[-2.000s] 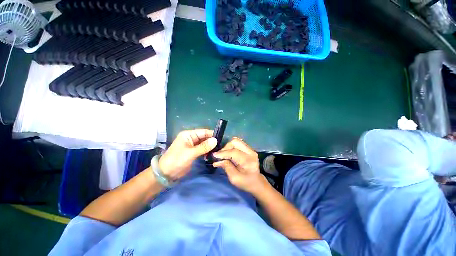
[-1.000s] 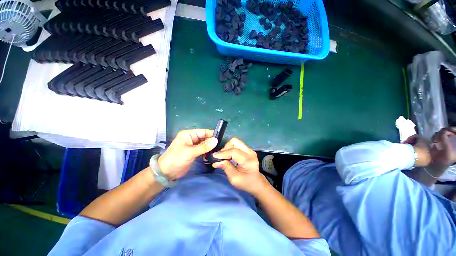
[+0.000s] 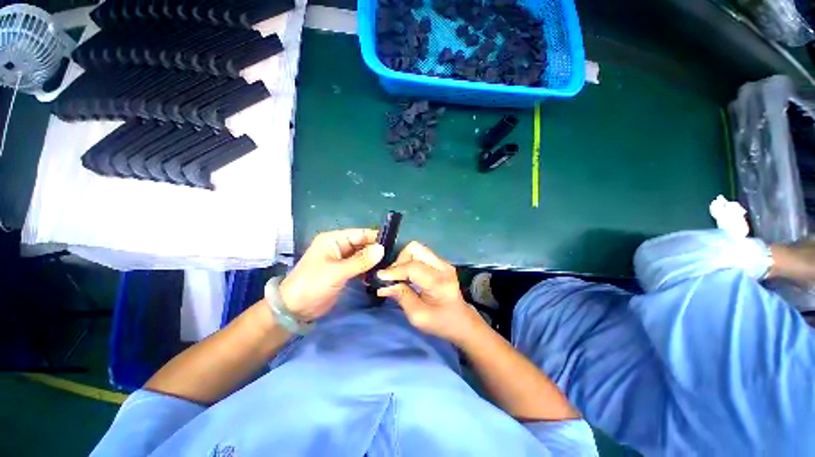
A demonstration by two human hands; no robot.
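Observation:
A black housing (image 3: 390, 234) stands nearly upright in front of me, just off the bench's front edge. My left hand (image 3: 335, 268) grips its upper part between thumb and fingers. My right hand (image 3: 424, 284) is at its lower end, with thumb and fingertips pressed on it. Whether an insert is in my right fingertips cannot be seen. A small heap of dark inserts (image 3: 412, 132) lies on the green bench. Two loose black housings (image 3: 498, 157) lie to its right.
A blue basket (image 3: 477, 92) with dark inserts stands at the back. Black bodies (image 3: 147, 152) lie in rows on a white sheet (image 3: 170, 222) at left, beside a fan (image 3: 24, 55). Yellow tape (image 3: 536, 161) marks the bench. A person's blue sleeve (image 3: 697, 254) and a white wipe (image 3: 729, 215) are at right.
The neighbour's arm reached in towards the bench's right side, then moved back out to the right. My hands keep the same hold on the housing. The view has shifted slightly.

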